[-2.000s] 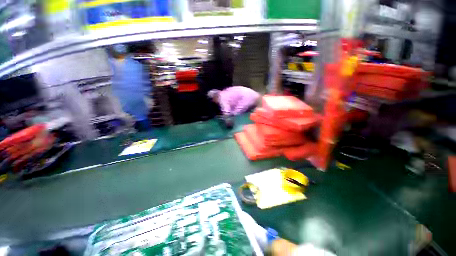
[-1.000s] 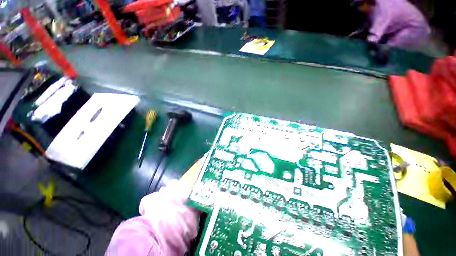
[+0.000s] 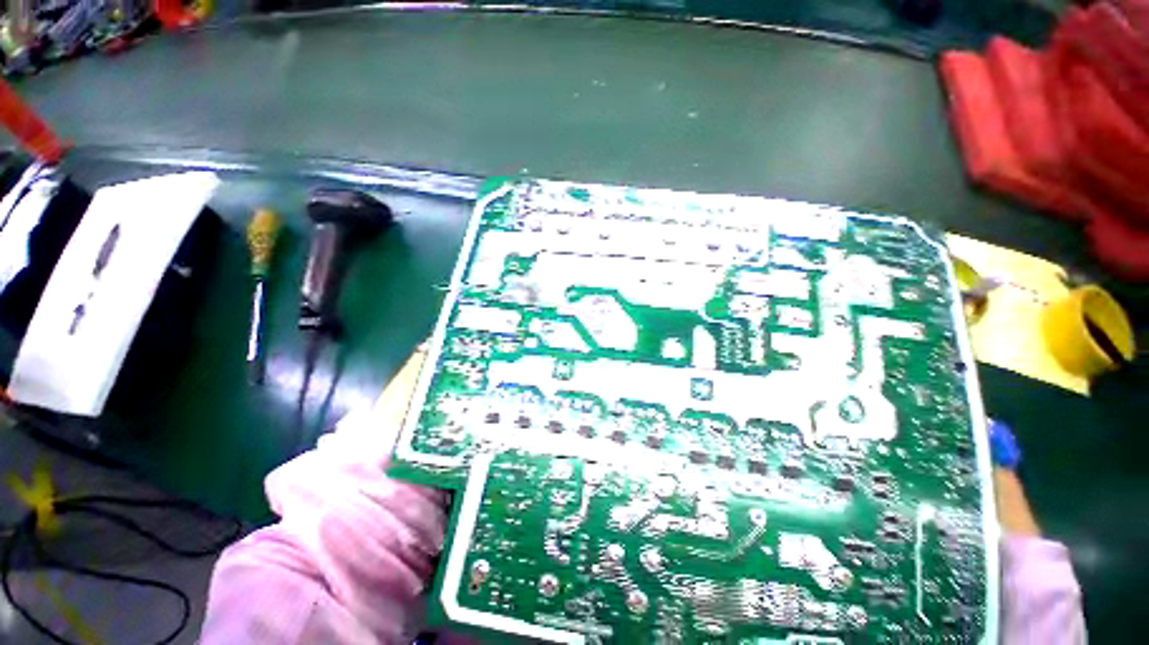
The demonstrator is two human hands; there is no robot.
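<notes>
The large green power board (image 3: 706, 416) fills the middle of the view, its solder side with silvery tracks and pads facing me. My left hand (image 3: 406, 388) is at the board's left edge, mostly hidden behind it; a pink sleeve leads up to it. My right hand (image 3: 1012, 499) is at the right edge, with a blue wrist strap and bare wrist showing; its fingers are hidden behind the board. The board is held up between both hands.
Left of the board lie a black barcode scanner (image 3: 330, 258), a yellow-handled screwdriver (image 3: 260, 284) and a white sheet (image 3: 111, 296) on a black bin. At right are red-orange foam pads (image 3: 1027, 120) and a yellow round reel (image 3: 1086, 333) on yellow paper (image 3: 1016, 292). A cable hangs at lower left.
The view has swung left and then down onto the board. Between the last two frames, the board shifted up and left in view, still held at both sides.
</notes>
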